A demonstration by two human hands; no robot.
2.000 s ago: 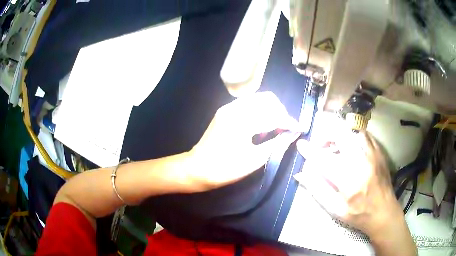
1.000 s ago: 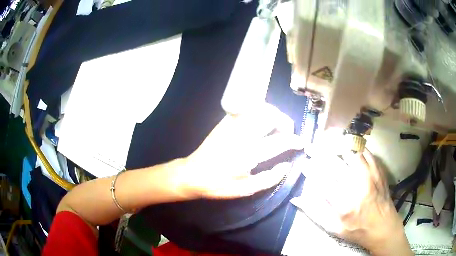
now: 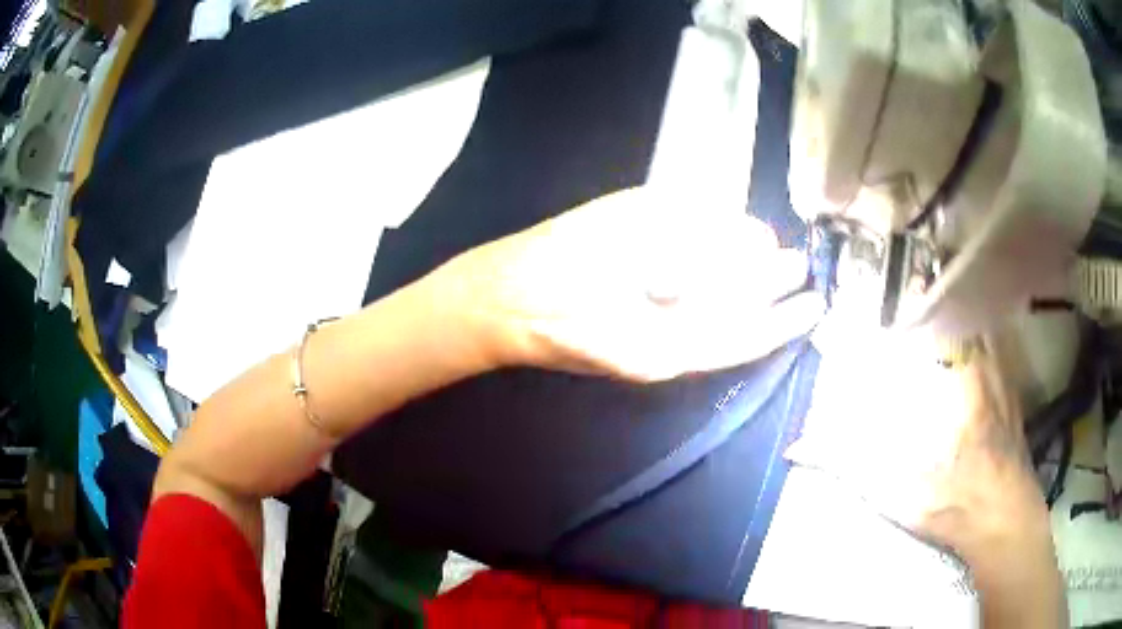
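Note:
The dark garment panel (image 3: 591,455) lies on the machine table in front of me. A narrow dark zip (image 3: 689,461) curves along its right part up to the needle area. My left hand (image 3: 664,289) lies on the cloth with its fingertips at the zip, just left of the presser foot area (image 3: 892,264). Glare washes out the fingers. My right hand (image 3: 929,430) is at the panel's right edge, below the machine head; its fingertips are lost in glare, so its hold cannot be told.
The off-white machine head (image 3: 923,111) stands upper right, with a long white lamp bar (image 3: 704,123) left of it. A yellow edging (image 3: 123,399) curves along the left table edge, near scraps (image 3: 117,273). Red cloth (image 3: 529,602) shows at the bottom.
The view has shifted, so the panel and machine sit further right. My left hand has moved up to beside the needle area. The zip's lower part now lies uncovered in a curve.

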